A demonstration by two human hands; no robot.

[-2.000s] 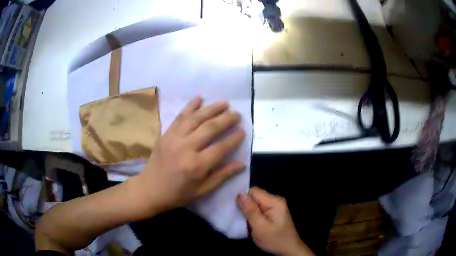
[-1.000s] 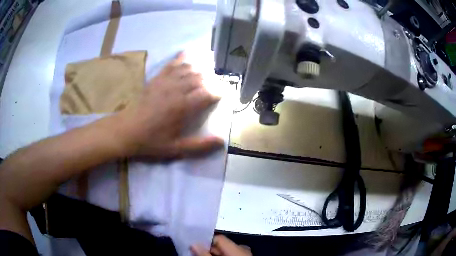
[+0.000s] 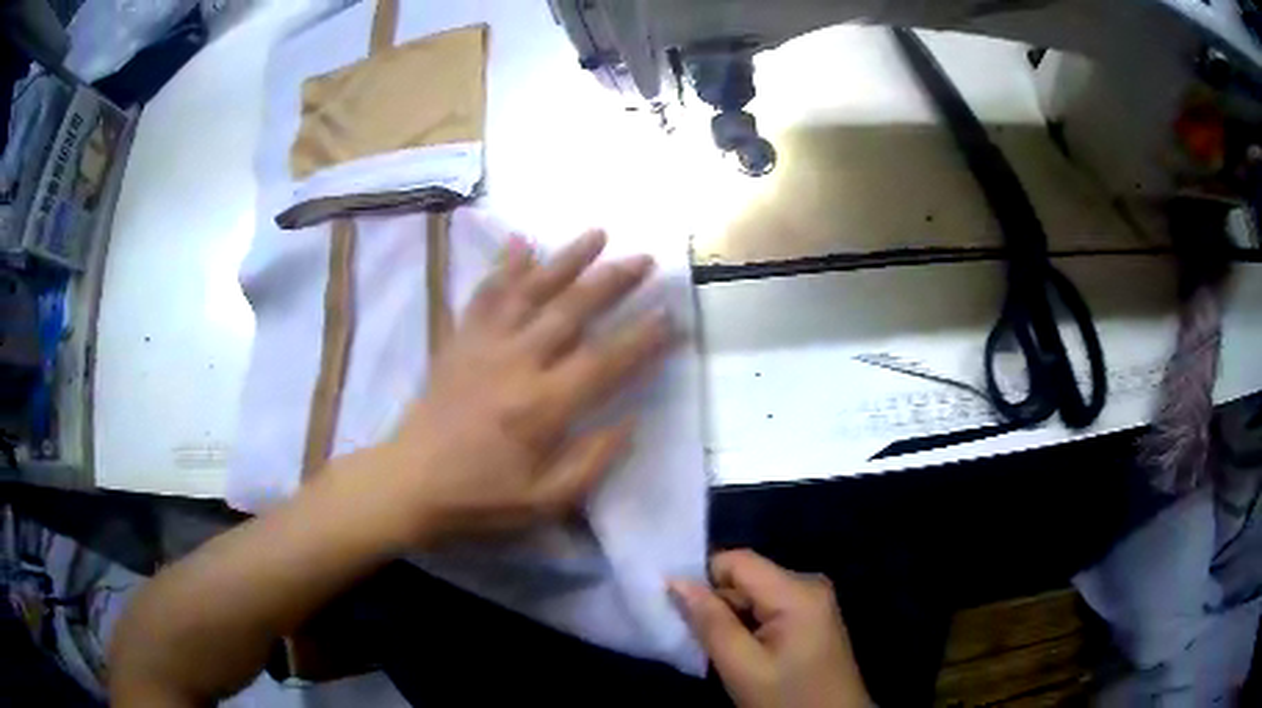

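Note:
The pale main panel (image 3: 381,263) lies on the machine table, its right edge at the needle line and its lower end hanging over the front edge. A tan pocket piece (image 3: 395,104) and two parallel tan strips (image 3: 328,353) show on it. My left hand (image 3: 533,387) lies flat on the panel with fingers spread, slightly blurred. My right hand (image 3: 768,622) pinches the panel's lower right corner below the table edge. The presser foot and needle (image 3: 667,114) are at the top, partly lost in lamp glare.
Black shears (image 3: 1031,325) lie right of the needle, handles toward me. A thin dark tool or strip (image 3: 948,440) lies beside them. A pink tassel-like thread bundle (image 3: 1186,380) hangs at right, with pale cloth (image 3: 1163,567) below. Boxes and clutter stand at left.
The panel has moved up and away from me, so the pocket piece is farther off and two tan strips now show. My hands again lie along the panel's right edge.

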